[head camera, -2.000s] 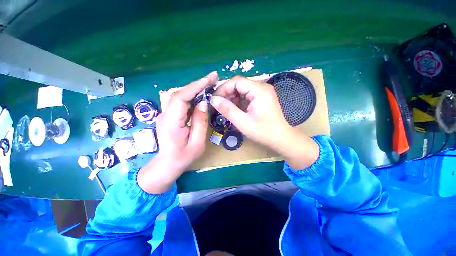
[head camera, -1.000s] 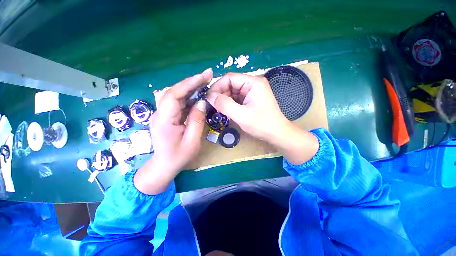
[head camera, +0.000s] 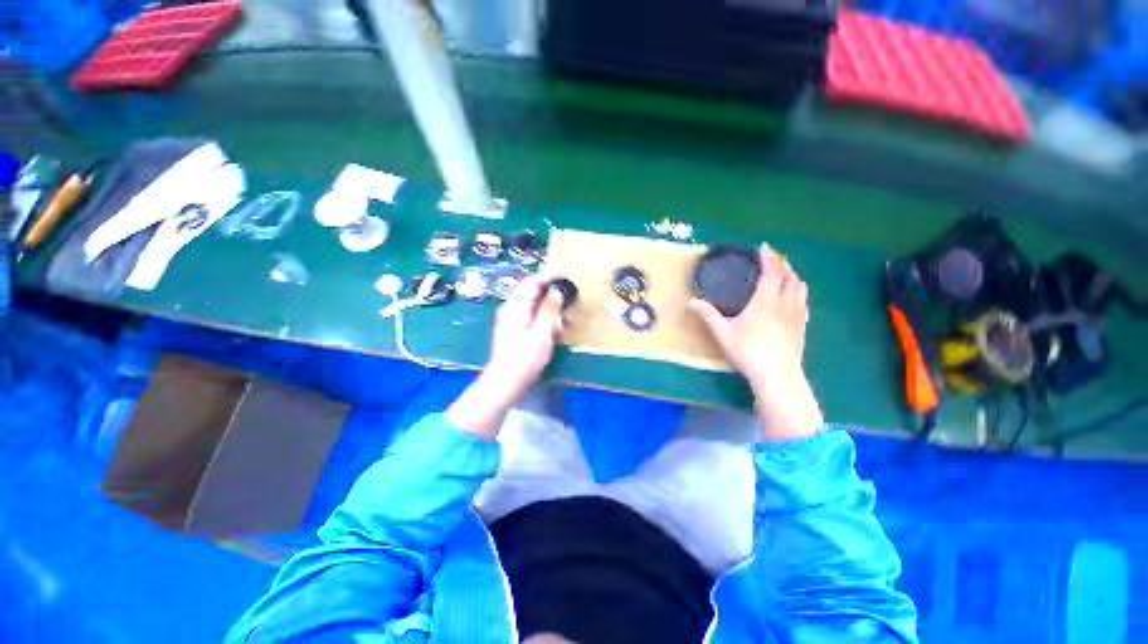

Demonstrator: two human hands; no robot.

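My left hand [head camera: 523, 333] holds a small black round part [head camera: 563, 292] in its fingertips at the left side of the tan work board [head camera: 592, 258]. My right hand [head camera: 765, 330] grips the round mesh grille [head camera: 726, 278] at the board's right side, thumb at its near edge and fingers at its right edge. A round electronic unit [head camera: 628, 284] lies on the board between my hands, with a small black disc with pale centre [head camera: 640, 316] just below it. The picture is somewhat blurred, so fine details cannot be told.
Several waiting units [head camera: 487, 245] lie left of the board. Further left are a white spool [head camera: 364, 233], clear plastic [head camera: 262, 215] and white strips [head camera: 161, 216]. An orange-handled tool [head camera: 911, 361] and a black fan [head camera: 963, 268] are at right; red trays [head camera: 925, 73] stand behind.
My hands have moved apart: the left to the board's left side with a small black part, the right onto the mesh grille. The view has shifted and shows more of the bench.
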